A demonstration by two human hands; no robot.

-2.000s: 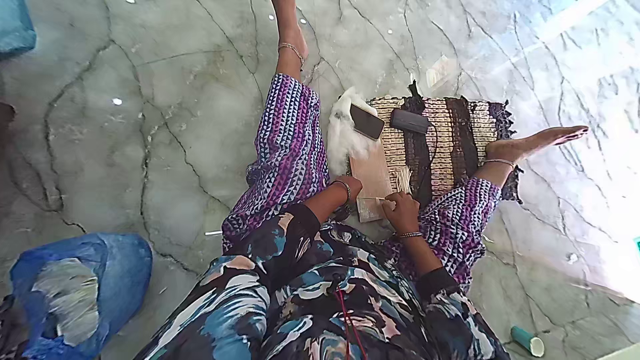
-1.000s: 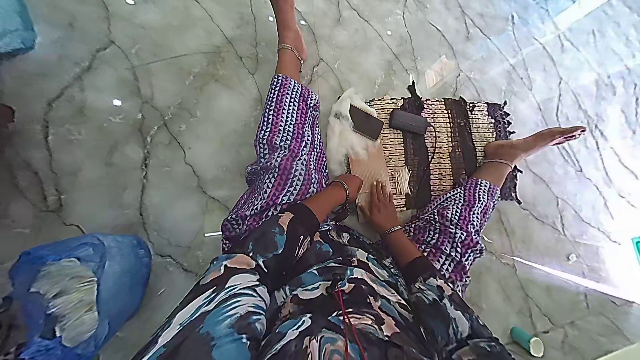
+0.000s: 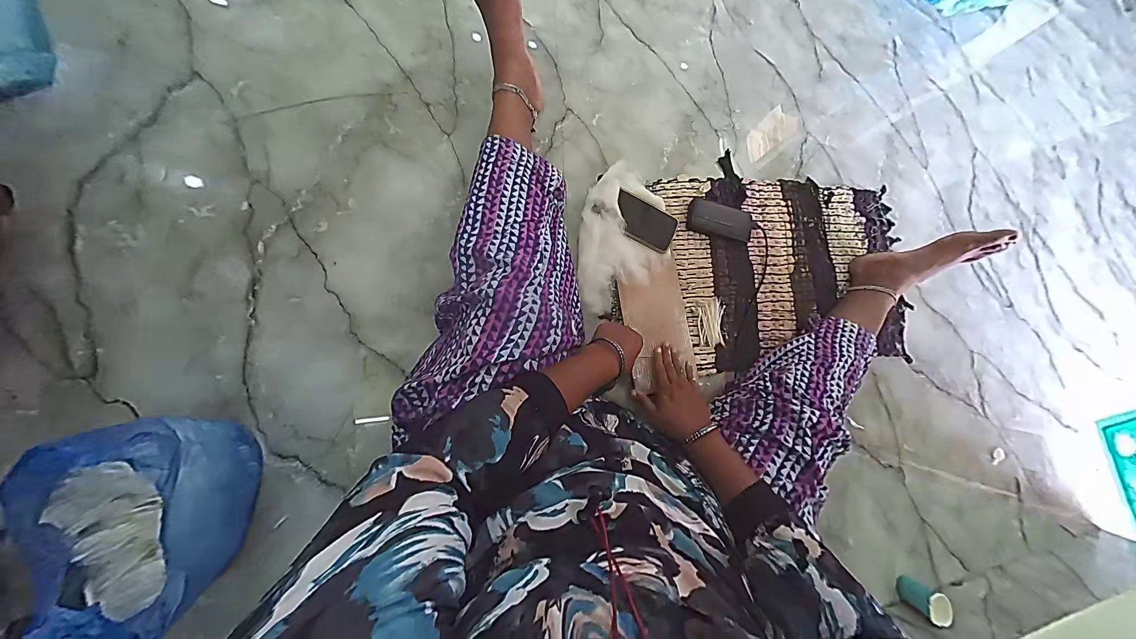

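A flat tan board (image 3: 655,306) lies between my legs, along the left side of a woven striped mat (image 3: 781,266). My right hand (image 3: 673,395) rests on the board's near end with its fingers apart. Beside the board's left edge is my left hand (image 3: 619,344), its fingers curled; whether it holds something cannot be seen. A bundle of thin pale sticks or wicks (image 3: 708,321) lies on the mat just right of the board. White fluffy fibre, like cotton (image 3: 608,235), is heaped at the board's far end, with a dark phone (image 3: 647,220) on it.
A dark case (image 3: 719,219) with a cable sits on the mat. My legs stretch out on both sides. On the marble floor stand a blue plastic bag (image 3: 213,479) with pale material at the lower left and a green cylinder (image 3: 923,600) at the lower right.
My right hand was closed near the board's right edge two seconds ago; it has since opened and come down flat at the near end. My left hand has stayed about where it was.
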